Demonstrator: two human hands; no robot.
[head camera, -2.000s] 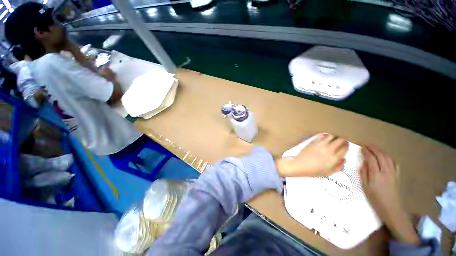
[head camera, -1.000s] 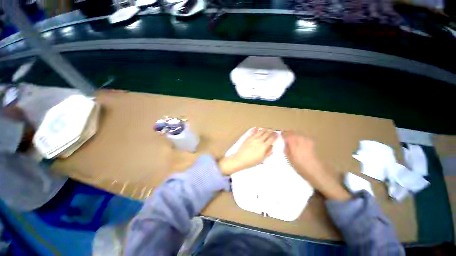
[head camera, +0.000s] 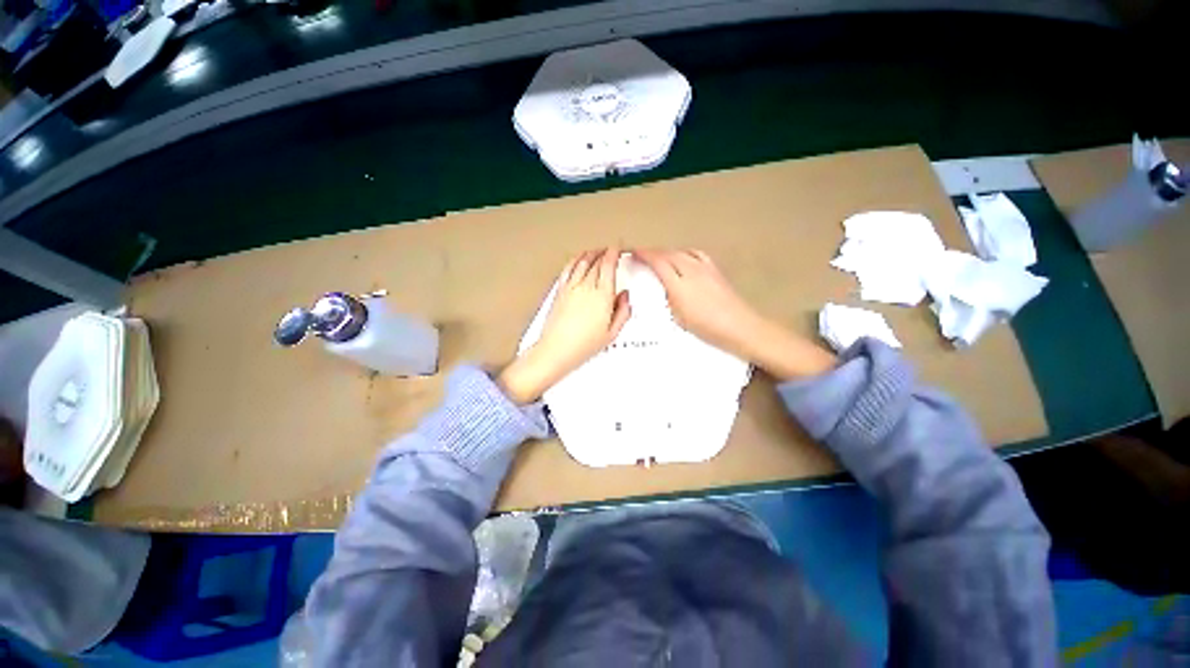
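Note:
A white hexagonal housing lies flat on the brown cardboard sheet in front of me, its dotted and printed face up. My left hand lies over its upper left part, fingers close together and pointing at the far edge. My right hand lies over its upper right part, fingertips near the far edge beside my left fingertips. Whether a cloth is under the fingers cannot be told. A translucent white bottle with a shiny metallic top stands to the left. Crumpled white wipes lie at the right.
Another housing lies on the green conveyor beyond the cardboard. A stack of housings stands at the far left, by another person's sleeve. A second bottle stands at the right. A blue stool is at lower left.
The view has swung to the right, so the bottle, stack and belt housing appear further left. Both hands remain on the housing near its far edge. The right-hand bottle has come into view.

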